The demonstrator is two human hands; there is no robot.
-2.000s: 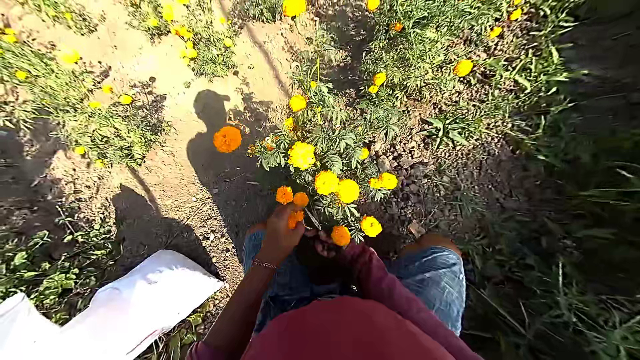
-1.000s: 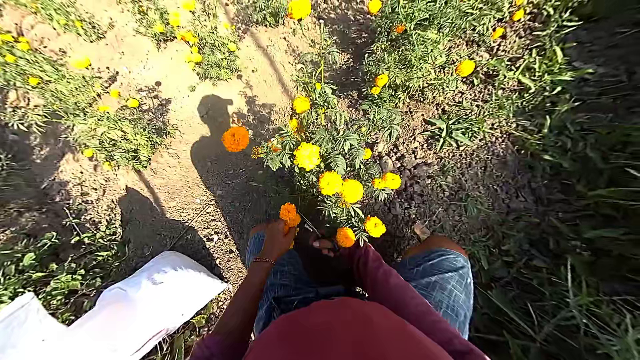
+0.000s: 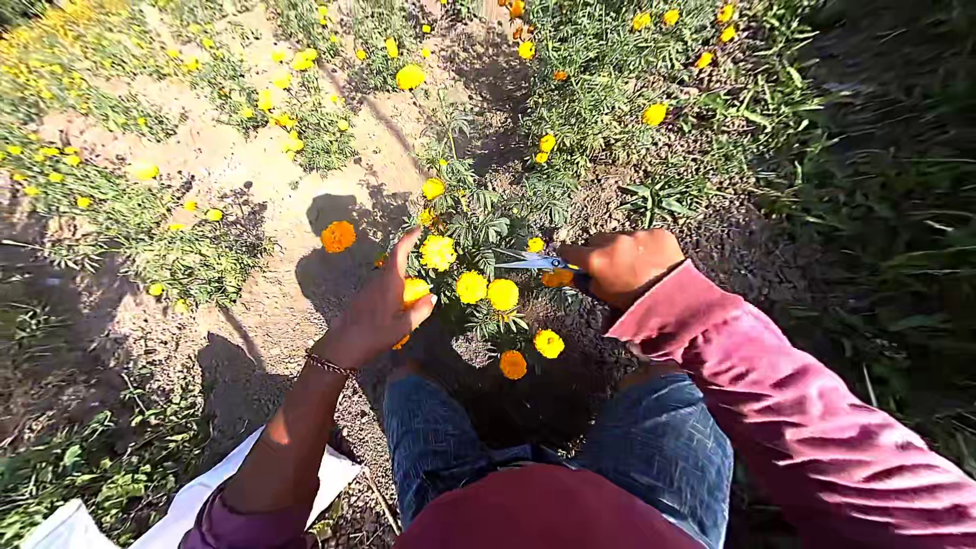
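A marigold plant (image 3: pixel 488 229) with several yellow and orange blooms stands in front of my knees. My right hand (image 3: pixel 629 263) is closed around the handles of scissors (image 3: pixel 537 262), whose slightly parted blades point left into the plant beside a small yellow bloom (image 3: pixel 535 245). On the plant's left side is my left hand (image 3: pixel 381 305), thumb and fingers spread, with a yellow marigold (image 3: pixel 415 290) between them; whether the fingers grip it is unclear. A large yellow marigold (image 3: pixel 438 252) is just right of its fingertips. An orange marigold (image 3: pixel 338 236) shows farther left.
White cloth or sacking (image 3: pixel 221 480) lies on the ground at lower left, partly behind my left forearm. More marigold plants (image 3: pixel 191 252) grow to the left and ahead. Grass and weeds (image 3: pixel 762 114) border the right side. My jeans-clad knees flank the near soil.
My hands, close together near my lap before, are now apart and farther forward. The orange blooms seen in my left hand a second ago no longer show there. The scissors have moved to the plant's right side.
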